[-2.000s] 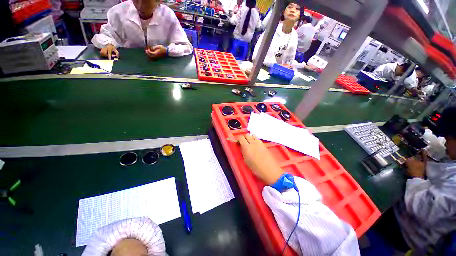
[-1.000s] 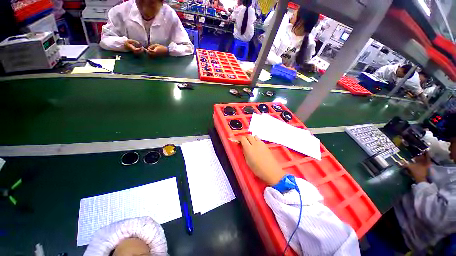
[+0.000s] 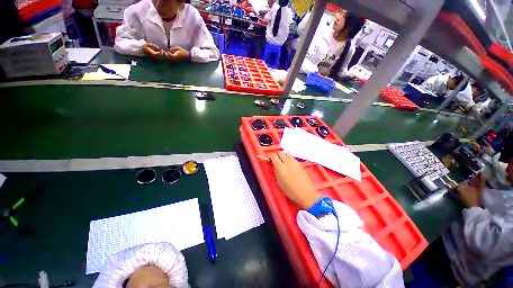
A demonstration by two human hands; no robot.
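Note:
The red compartment tray point(image 3: 332, 194) lies tilted across the bench in front of me, with several black round watch modules point(image 3: 265, 139) in its far-end pockets. A loose white sheet point(image 3: 322, 153) lies across its pockets. My right hand point(image 3: 292, 179), with a blue wrist strap, rests on the tray, fingertips by a left-side pocket below the modules. Whether it holds anything is hidden. My left hand point(image 3: 147, 279) is mostly cut off by the bottom edge; only a bit of skin and the white cuff show, over a record sheet point(image 3: 147, 229).
A second stack of sheets point(image 3: 232, 197) lies left of the tray, with a blue pen point(image 3: 210, 244) beside it. Three round units point(image 3: 171, 175) sit beyond the record sheet, one yellow-gold faced. A conveyor point(image 3: 129, 124) carries small parts. A grey post point(image 3: 382, 70) rises behind the tray. Other workers sit around.
My right hand stays in the same place on the tray. Small parts on the conveyor have shifted slightly left. The worker across has brought both hands together.

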